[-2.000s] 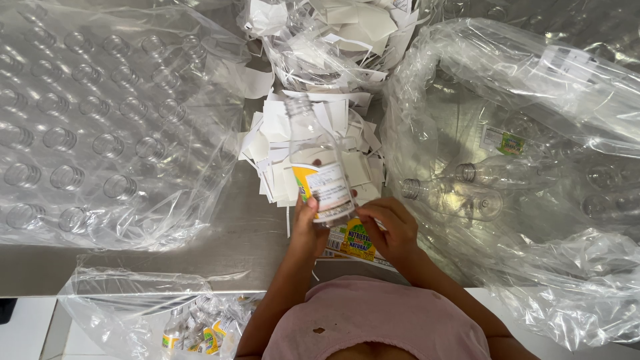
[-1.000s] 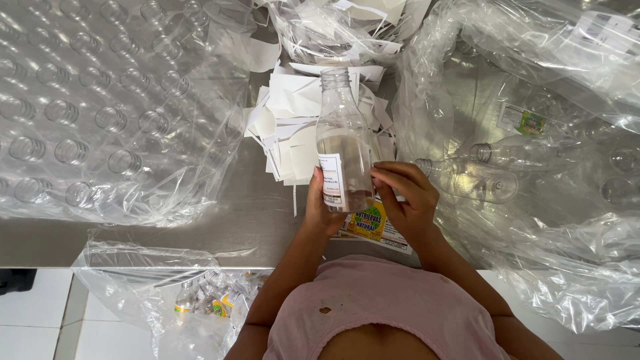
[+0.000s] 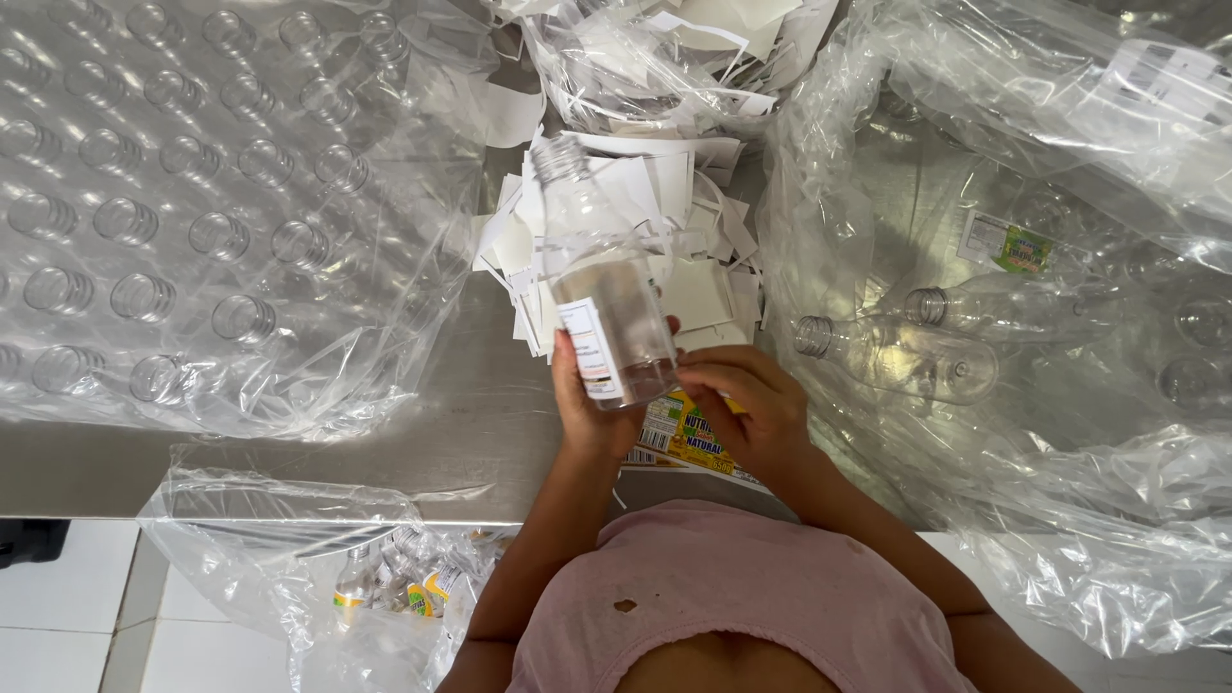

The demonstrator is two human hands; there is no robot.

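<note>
A clear plastic bottle point(image 3: 616, 318) with a white and yellow-edged label wrapped on its side is tilted in front of me, its threaded neck pointing away. My left hand point(image 3: 602, 409) is closed around its lower part. Close to the bottle's base, the fingertips of my right hand point(image 3: 751, 399) touch or nearly touch its lower right side; whether they pinch anything cannot be told. Beneath the hands lie printed yellow labels point(image 3: 698, 438) on the steel table point(image 3: 462, 385). White backing paper scraps point(image 3: 707, 298) are heaped behind the bottle.
Many upright clear bottles point(image 3: 125, 221) stand under plastic film on the left. An open plastic bag point(image 3: 1059, 462) at right holds loose bottles point(image 3: 924, 356) and a label point(image 3: 1006, 241). Below the table edge, another bag point(image 3: 241, 539) holds labelled bottles point(image 3: 414, 577). More scraps fill a bag point(image 3: 654, 67) behind.
The bottle has turned in my left hand: two seconds ago its yellow and white label faced up, now mostly clear wall shows. My right hand stays near its base.
</note>
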